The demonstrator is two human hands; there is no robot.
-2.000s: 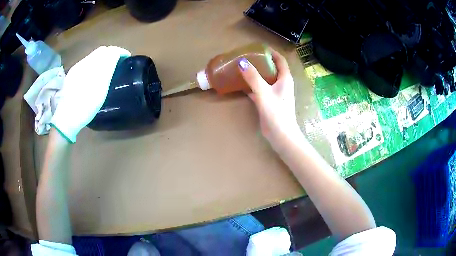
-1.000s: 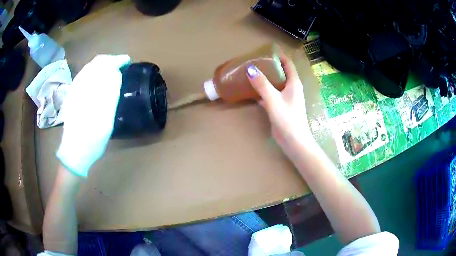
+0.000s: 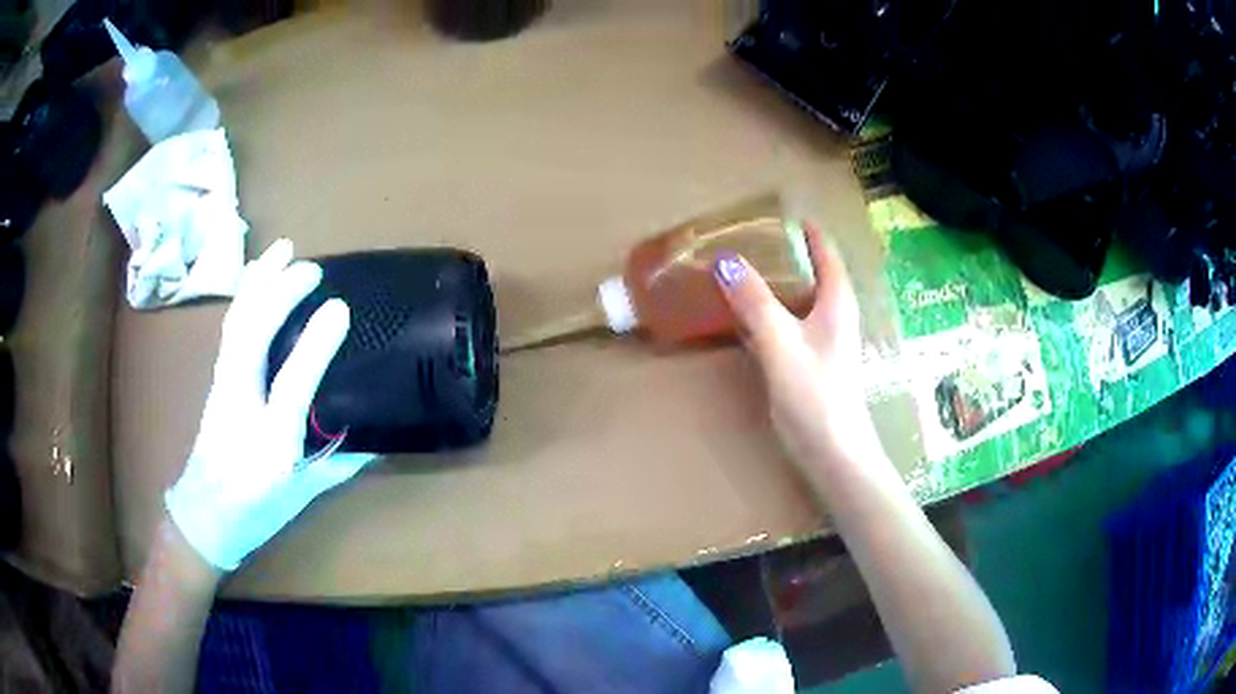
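Note:
A black speaker housing [image 3: 407, 355] lies on its side on the brown cardboard sheet [image 3: 542, 522], with a perforated patch facing up. My left hand [image 3: 264, 407], in a white glove, grips its left end; a thin red and a pale wire show by the fingers. My bare right hand [image 3: 813, 359] holds the amber glue bottle [image 3: 712, 278] tilted nearly flat. Its long thin nozzle points left and its tip is at the rim of the housing's right end. Whether glue is coming out cannot be seen.
A crumpled white cloth [image 3: 179, 224] and a clear liquid bottle [image 3: 166, 95] are at the upper left. A heap of loose black plastic parts [image 3: 1057, 136] is at the upper right, above a printed green-white sheet [image 3: 949, 292]. Dark parts line the left edge.
The housing has turned so its perforated patch faces up, and it sits lower in view. My left fingers have shifted onto its left end. The bottle has stayed at the right end.

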